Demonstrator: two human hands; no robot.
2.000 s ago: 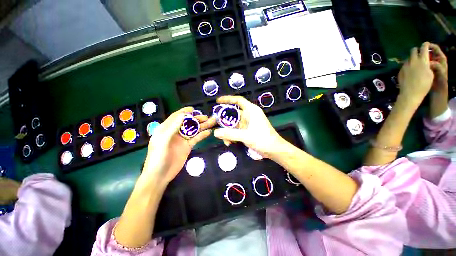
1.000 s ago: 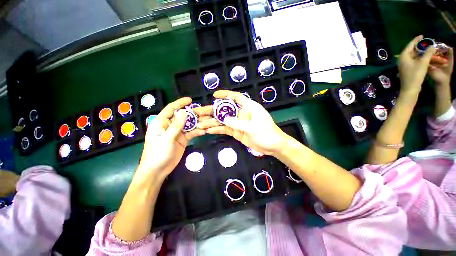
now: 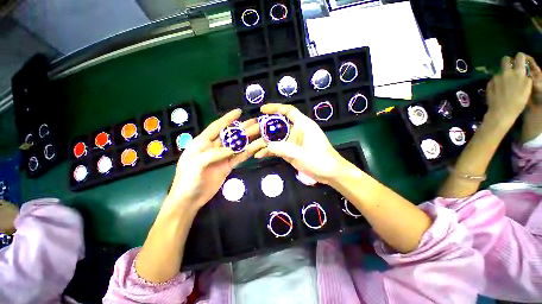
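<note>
My left hand (image 3: 205, 154) holds a round watch head (image 3: 235, 138) by its rim. My right hand (image 3: 303, 142) holds a second watch head (image 3: 275, 127) close beside it. Both faces are dark with purple-and-white patterns. Both hands are above the black compartment tray (image 3: 238, 233) in front of me. In that tray, white-lit discs (image 3: 272, 185) sit in the far row, partly covered by my right hand and forearm. Dark discs with a red line (image 3: 280, 224) sit in the near row. Two pockets at the near left are bare.
A tray (image 3: 226, 98) with grey and dark discs lies behind my hands, another behind it (image 3: 267, 38). A tray of coloured discs (image 3: 134, 175) is at left. White sheets (image 3: 368, 44) lie at the back. At right, another person's hands (image 3: 508, 89) are above a tray (image 3: 416, 139).
The screens in my hands changed from white-and-purple marks to other purple patterns on dark. My hands stay close together and tilt slightly. The neighbour's hands have shifted.
</note>
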